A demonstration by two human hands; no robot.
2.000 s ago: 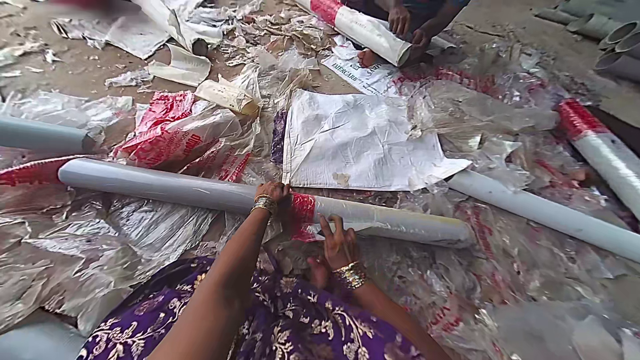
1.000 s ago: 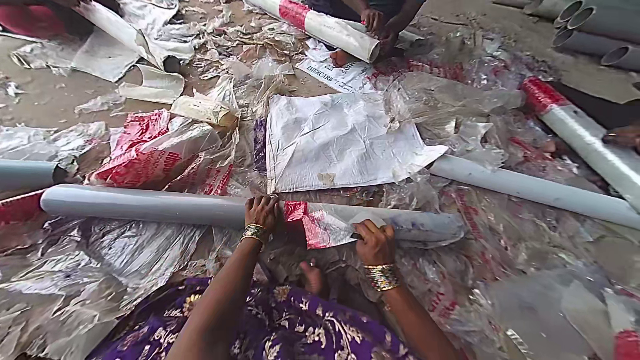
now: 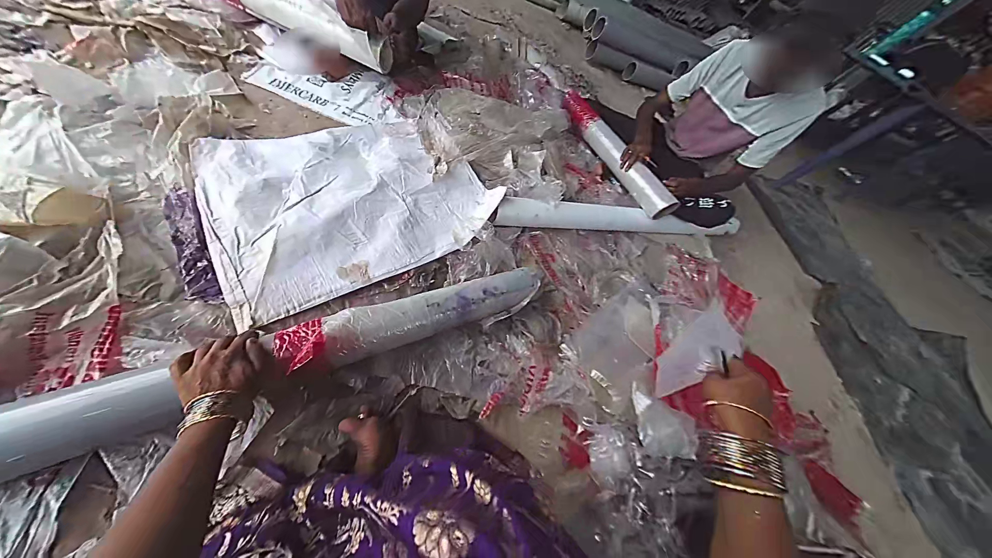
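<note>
A long grey plastic pipe (image 3: pixel 101 399) lies across the ground before me, its right part wrapped in clear film with a red printed band (image 3: pixel 300 345). My left hand (image 3: pixel 219 370) grips the pipe just left of that band. Away from the pipe at the right, my right hand (image 3: pixel 736 387) is closed on a piece of plastic film (image 3: pixel 701 353), with a small dark tip, its kind unclear, showing at the fingers. A bare foot (image 3: pixel 372 440) shows between my arms, beside the purple patterned cloth.
A white woven sack (image 3: pixel 333 217) lies beyond the pipe, near another grey pipe (image 3: pixel 589 215). Plastic scraps (image 3: pixel 612 333) cover the ground. A person (image 3: pixel 728 116) at the right holds a wrapped pipe (image 3: pixel 628 167); another person's hands (image 3: pixel 387 23) work at the top. Several pipes (image 3: pixel 635 46) lie behind.
My right hand has left the pipe and moved to the right with film in it. The left hand stays on the pipe. The view has swung to the right.
</note>
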